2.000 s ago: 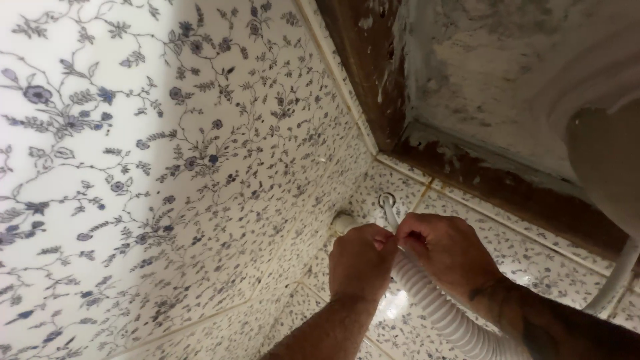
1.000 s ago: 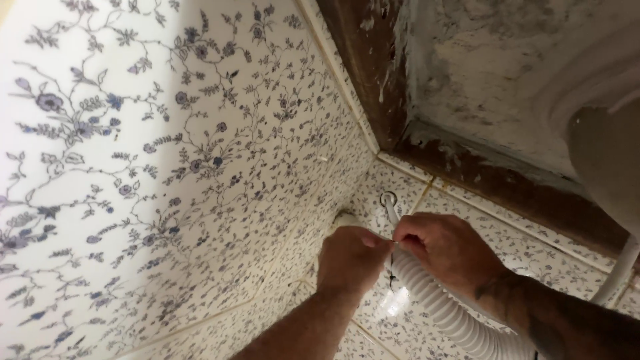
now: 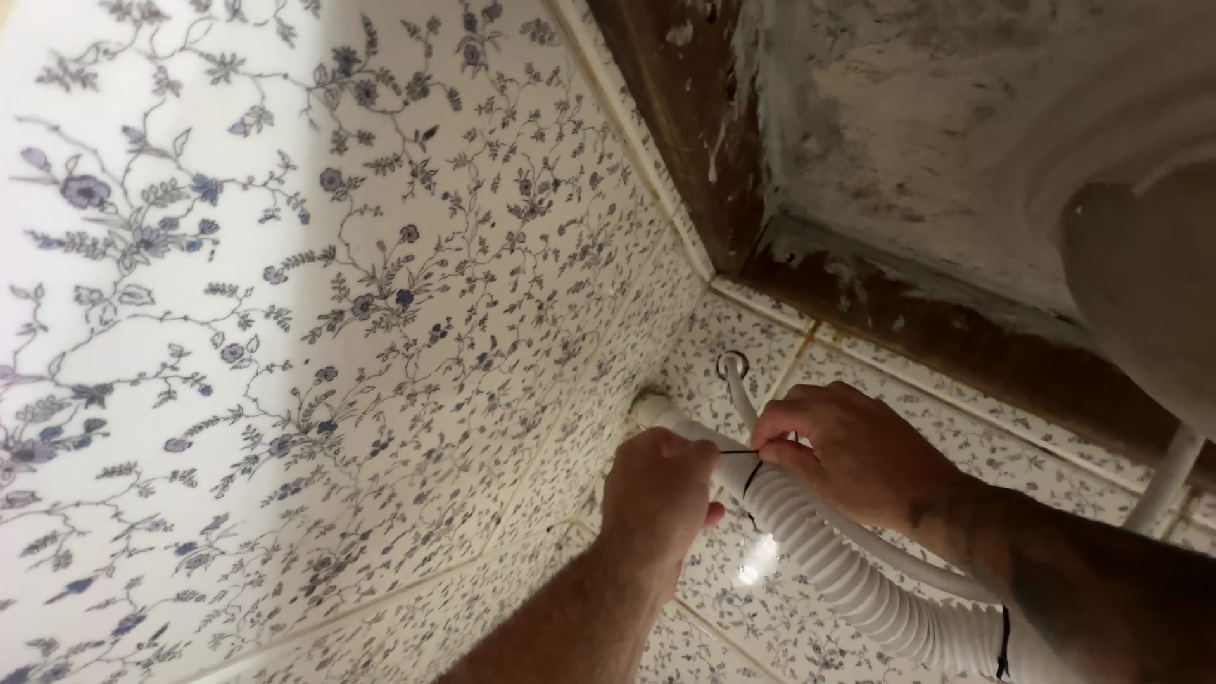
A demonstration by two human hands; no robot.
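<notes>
A white corrugated hose [image 3: 836, 570] runs from a pipe stub [image 3: 655, 408] in the tiled corner down to the lower right. A thin black cable tie [image 3: 752, 478] loops around the hose near its upper end. My left hand [image 3: 660, 484] is closed at the left of the hose, pinching one side of the tie. My right hand [image 3: 845, 451] pinches the tie on the other side, and a short black strand is stretched between my fingers. A thin white tube [image 3: 739, 385] comes out of a round hole in the tile and passes behind my right hand.
Floral tiled walls [image 3: 380, 332] meet in the corner. A brown wooden frame [image 3: 912, 318] borders a rough plastered recess above. At the right edge are a greyish rounded object [image 3: 1145, 275] and a white pipe [image 3: 1167, 480]. A second black tie [image 3: 1003, 641] circles the hose lower down.
My hands have moved slightly apart, with the black strand now visible between them. Both hands have stayed at the upper end of the hose.
</notes>
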